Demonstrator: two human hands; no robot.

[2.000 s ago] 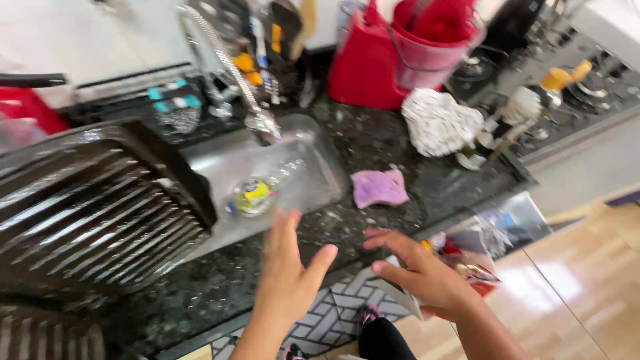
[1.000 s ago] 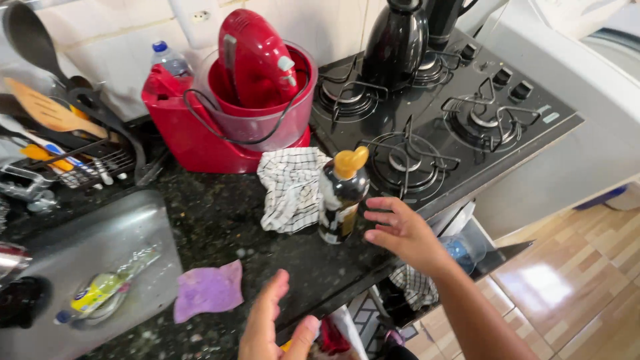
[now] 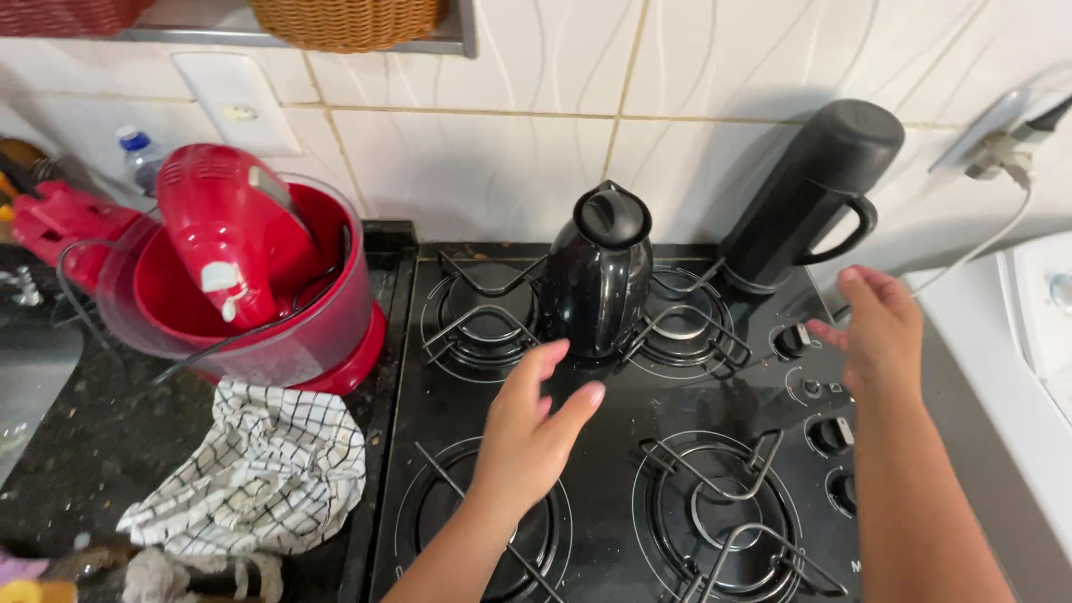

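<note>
My left hand (image 3: 532, 431) hovers over the middle of the black gas cooktop (image 3: 603, 444), fingers apart and empty, just below a glossy black thermal jug (image 3: 599, 276). Nothing is in my right hand (image 3: 879, 335), raised with spread fingers above the control knobs (image 3: 829, 435) on the right. Close by that hand, a taller matte black thermos with a handle (image 3: 812, 197) stands at the cooktop's back right corner.
Left of the cooktop are a red hand mixer (image 3: 226, 234) in its bowl, a checkered cloth (image 3: 268, 469) and the sink edge (image 3: 38, 377). A wicker basket (image 3: 352, 21) is on a shelf above. A white cord (image 3: 980, 251) hangs at the right.
The view has swung right from the sink to the cooktop. Both hands have moved from the counter by the sink to over the cooktop, still empty.
</note>
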